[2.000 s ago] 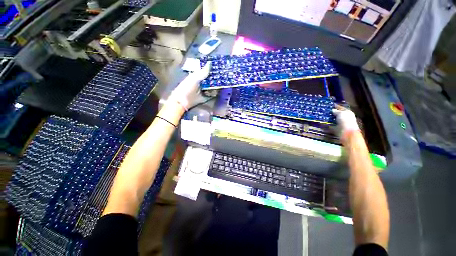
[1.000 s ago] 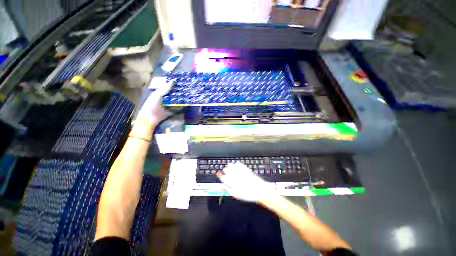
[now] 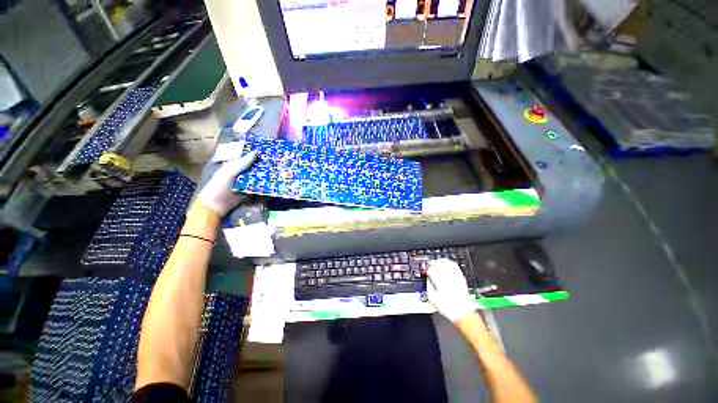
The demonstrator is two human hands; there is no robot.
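My gloved left hand (image 3: 224, 186) grips the left end of a blue PCB panel (image 3: 331, 173), dotted with small pale parts. The panel is tilted, its right end lower, above the front edge of the AOI machine (image 3: 401, 216). A second blue panel (image 3: 378, 131) lies between metal rails inside the lit opening. My gloved right hand (image 3: 447, 288) is at the right part of the black keyboard (image 3: 354, 270). Its fingertips are over the keys and it holds nothing that I can see.
Stacks of panels (image 3: 75, 338) stand at the left. A monitor (image 3: 370, 67) is above the opening. A mouse (image 3: 533, 262) lies right of the keyboard, white paper (image 3: 272, 303) left of it. A white handheld device (image 3: 248, 118) and an emergency stop button (image 3: 537, 114) are on the machine top.
The second panel has moved back into the opening with the rails. My right hand let go of it, then moved right along the keyboard. The held panel came lower and nearer.
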